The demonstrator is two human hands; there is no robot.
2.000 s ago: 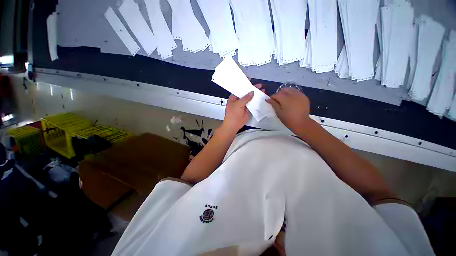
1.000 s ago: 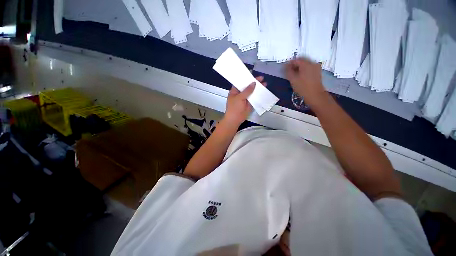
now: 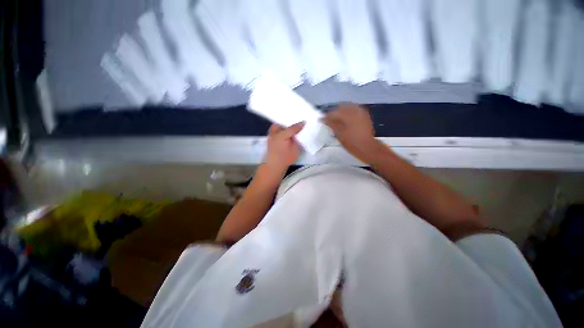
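Observation:
The view is blurred. My left hand (image 3: pixel 283 146) grips a white fabric piece (image 3: pixel 276 102) near its lower end, with the thumb on top. The piece slants up and to the left above the dark strip. My right hand (image 3: pixel 351 128) is at the piece's right edge, near its lower end, with fingers bent. Whether it pinches the piece or only touches it cannot be told. A long row of white cut pieces (image 3: pixel 346 48) lies fanned on the grey sheet beyond my hands.
The dark table covering (image 3: pixel 192 120) and white edge rail (image 3: pixel 160 152) run across in front of my body. A lone white strip (image 3: pixel 45 101) lies at the far left. Yellow crates (image 3: pixel 77 214) and a brown box (image 3: pixel 173 237) are low on the left.
My right hand has come back from near the row to the held piece. My left hand still holds the piece. The view has turned, and the rail now looks level.

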